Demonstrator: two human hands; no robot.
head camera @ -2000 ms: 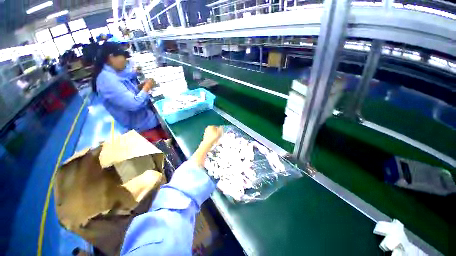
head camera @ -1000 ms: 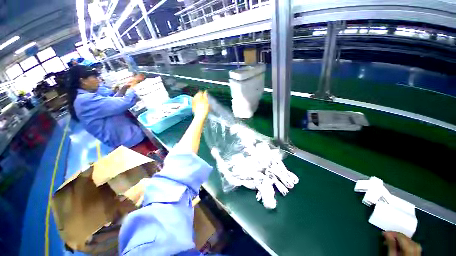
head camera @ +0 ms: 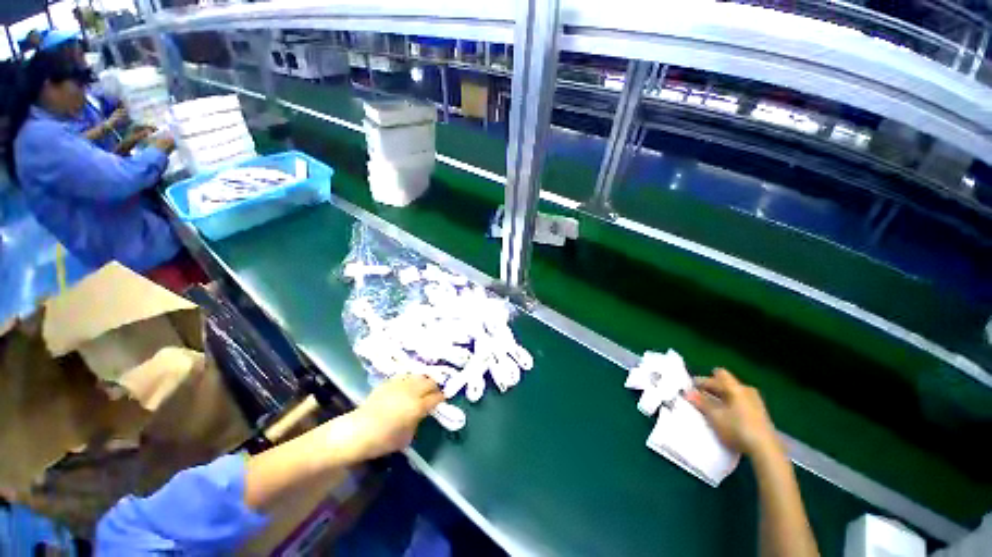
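The clear poly bag (head camera: pixel 375 256) lies on the green belt with many small white accessories (head camera: pixel 451 326) in it and spilling from its open end. My left hand (head camera: pixel 403 411) is at the near edge of this pile, its fingertips at a single white accessory (head camera: pixel 448 416); whether it grips it I cannot tell. My right hand (head camera: pixel 731 408) is at the white card inserts by the far rail, its fingers over a flat white piece (head camera: pixel 693 441). Smaller folded card pieces (head camera: pixel 657 381) lie just left of it. Whether the right fingers grip a piece is unclear.
A blue basket (head camera: pixel 250 207) of white pieces stands beside a worker in light blue (head camera: pixel 87 163). A torn brown carton (head camera: pixel 120 381) and a black plastic-wrapped item (head camera: pixel 245 354) are at left. White boxes (head camera: pixel 398 152) stand beyond the rail, left of a metal post (head camera: pixel 528 152). Another white box (head camera: pixel 883 537) is at lower right.
My left hand has left the bag's far end and come down to the near edge of the spilled accessories. My right hand has come further into view over the card inserts. The view has turned right.
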